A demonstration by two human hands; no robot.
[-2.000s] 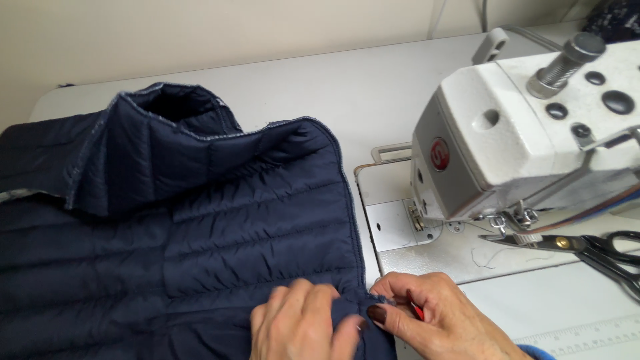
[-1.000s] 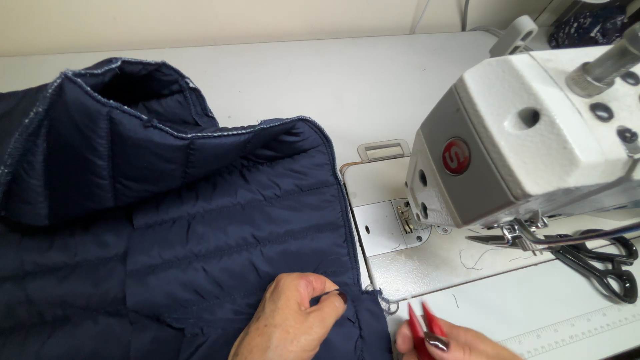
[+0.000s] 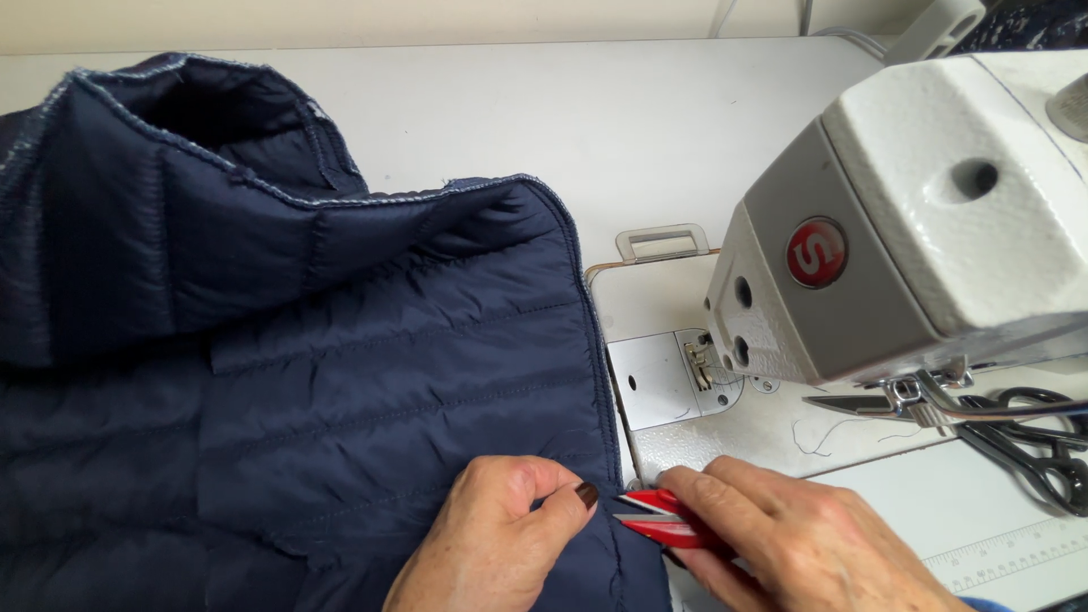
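Observation:
A navy quilted padded garment (image 3: 382, 408) with overlocked edges covers the left of the table, its upper part folded over. My left hand (image 3: 501, 535) lies near its right edge, thumb and forefinger pinched together; whether a thread or a bit of fabric is between them is too small to tell. Red-handled thread snips (image 3: 671, 518) are in my right hand (image 3: 782, 527), blades parted and pointing left at the garment's edge, just right of my left fingertips.
A white sewing machine head (image 3: 901, 212) stands at the right, over its needle plate (image 3: 654, 382) and presser foot (image 3: 699, 365). Black-handled scissors (image 3: 1020, 442) lie beneath the head. Loose thread (image 3: 812, 438) rests on the machine bed. A ruler scale (image 3: 1011, 544) runs along the lower right.
The snips, mostly hidden in my right hand at first, came into sight right of the garment, then moved to its edge. The view has shifted closer.

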